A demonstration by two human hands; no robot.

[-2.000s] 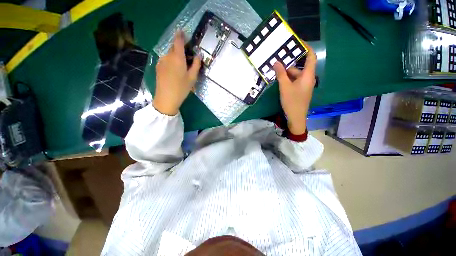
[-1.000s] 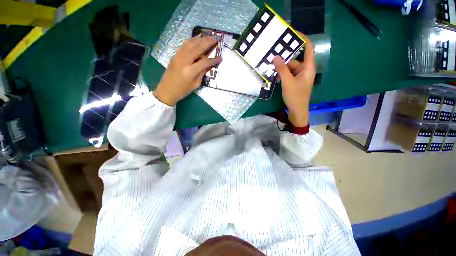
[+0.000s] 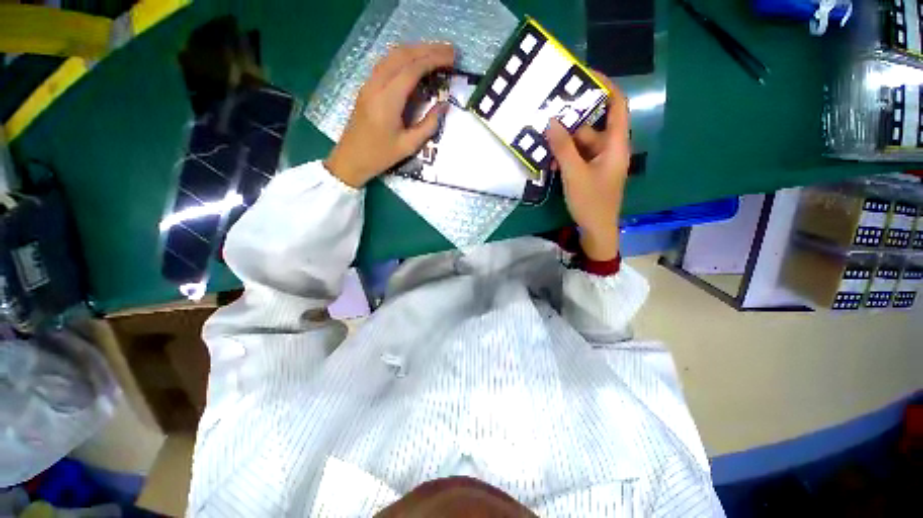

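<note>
The device body (image 3: 476,157) lies on the bubble bag (image 3: 349,63), with its silvery bay showing. My right hand (image 3: 592,167) holds the battery (image 3: 534,93) by its right side, tilted over the bay and the device's upper edge. The battery's patterned face is up and its edges are yellow. My left hand (image 3: 390,111) is over the mainboard end of the device, fingers bent and thumb near the battery's left corner. The fingers hide part of the mainboard; whether they pinch the connector is not clear.
Glossy black film sheets (image 3: 228,182) lie at left. Black adhesive pieces (image 3: 619,38) on clear backing, tweezers (image 3: 724,38), a blue box (image 3: 784,7) and a battery tray (image 3: 845,137) lie at right. A blue bin (image 3: 683,214) is below the bench edge.
My left hand has moved from beside the device onto its mainboard end, now a little higher. The device has turned on the bag. The battery, still in my right hand, has shifted slightly left.
</note>
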